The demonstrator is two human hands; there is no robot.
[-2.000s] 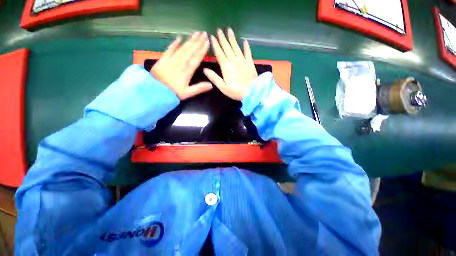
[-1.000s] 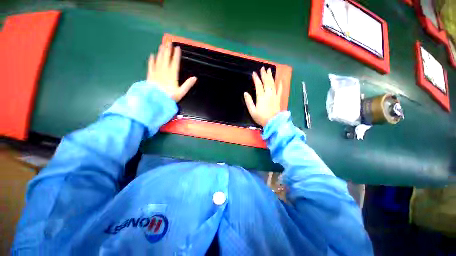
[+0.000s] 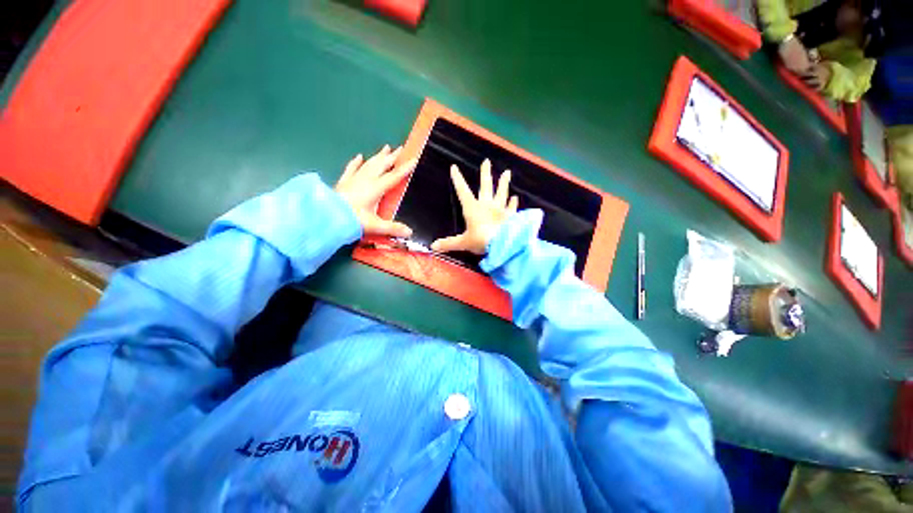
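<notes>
A black LCD panel lies face up, glossy, in its cover on a red foam pad in front of me. My left hand lies at the panel's left edge, fingers apart, its thumb near the lower left corner. My right hand is spread over the panel's left half, its thumb near the lower edge. Neither hand grips anything. The cover is mostly hidden under the panel.
A slim dark tool lies right of the pad. Beyond it are a clear bag with white contents, a brownish can and a small black item. Covers on red pads stand farther right. A person's hands show top right.
The view has turned, so the pad looks more tilted. My right hand has moved left across the panel. My left hand has moved down along the left edge.
</notes>
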